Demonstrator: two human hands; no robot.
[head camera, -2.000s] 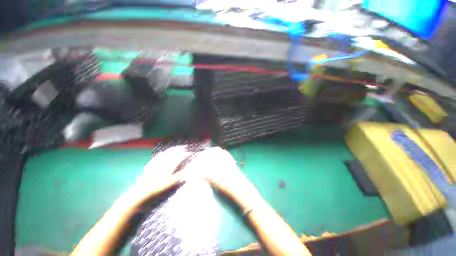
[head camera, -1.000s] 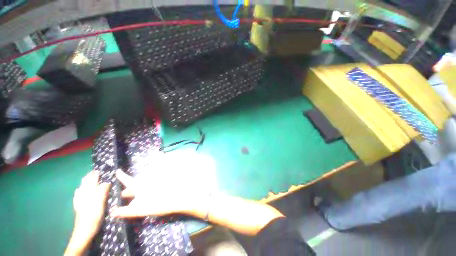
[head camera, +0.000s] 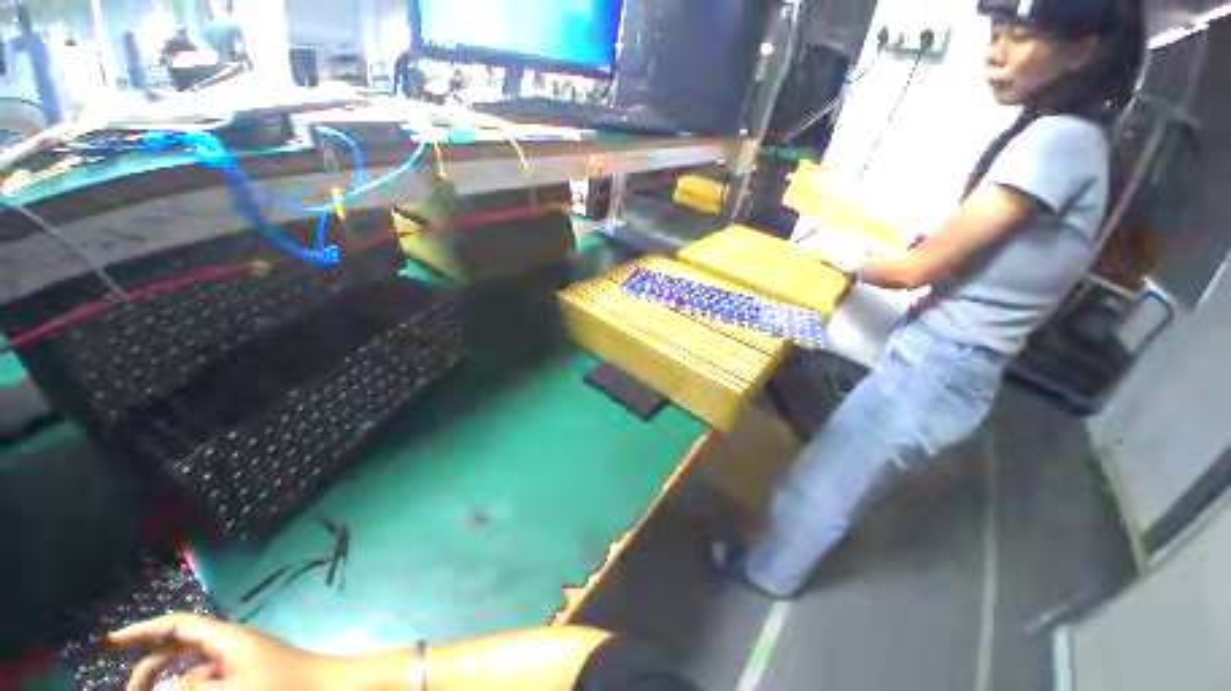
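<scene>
My right hand (head camera: 209, 657) is at the bottom left, partly cut off by the lower edge. Its fingers are apart over a dotted black circuit board (head camera: 146, 597), with no clear grip; whether they touch it I cannot tell. My left hand is not in view. A thin black cable (head camera: 335, 551) lies on the green mat (head camera: 459, 520), right of the board. Stacked black boards with dotted faces (head camera: 304, 419) stand behind it.
A yellow slotted holder (head camera: 675, 344) carries a patterned board (head camera: 722, 308). A dark flat piece (head camera: 625, 390) lies beside it. A person (head camera: 1006, 230) stands at the right, hands at the yellow blocks. Blue cable (head camera: 250, 203) and red cord (head camera: 176, 278) hang along the shelf.
The view has swung up and right, showing the monitor and the person. My left hand has left the picture. My right hand now appears at the bottom left with its fingers spread.
</scene>
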